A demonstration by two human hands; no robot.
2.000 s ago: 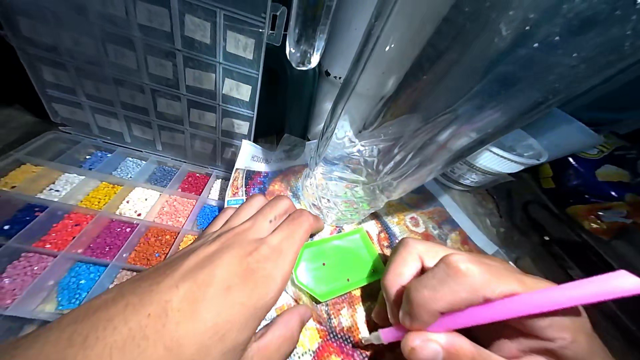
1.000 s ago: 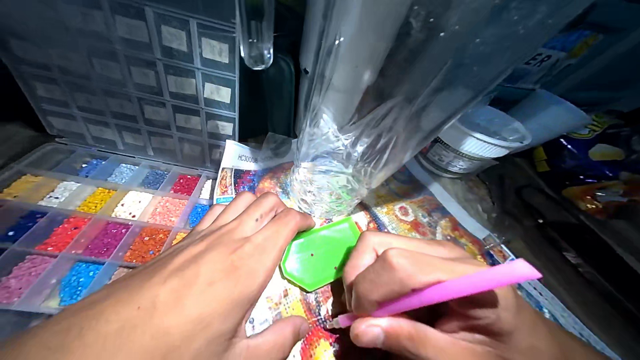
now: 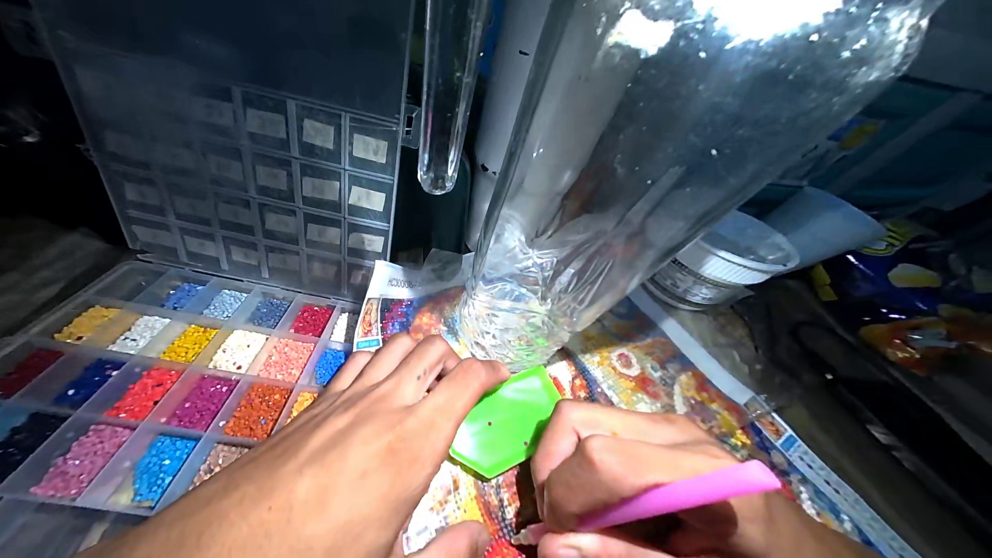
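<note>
My right hand [image 3: 620, 473] grips a pink diamond-painting pen [image 3: 682, 494], its tip down on the red part of a diamond-painting canvas [image 3: 643, 364]. A green plastic tray [image 3: 508, 422] with a few tiny dark beads lies on the canvas between my hands. My left hand [image 3: 372, 434] rests spread over the canvas, its index fingertip by the tray's upper left edge, holding nothing that shows. Left of it, an open compartment box [image 3: 147, 387] holds beads of many colours, such as red beads [image 3: 145, 391] and blue beads [image 3: 163, 469].
The box's clear lid [image 3: 271, 186] stands upright behind it. Crumpled clear plastic wrap [image 3: 519, 310] comes down onto the canvas from above. A lidded plastic tub [image 3: 721, 260] and a translucent cup [image 3: 821, 229] sit at the right, beside a dark blue packet [image 3: 914, 271].
Between two seconds and one second ago, my right hand and the pen moved left along with the tray. The pen tip stays at the canvas's red part.
</note>
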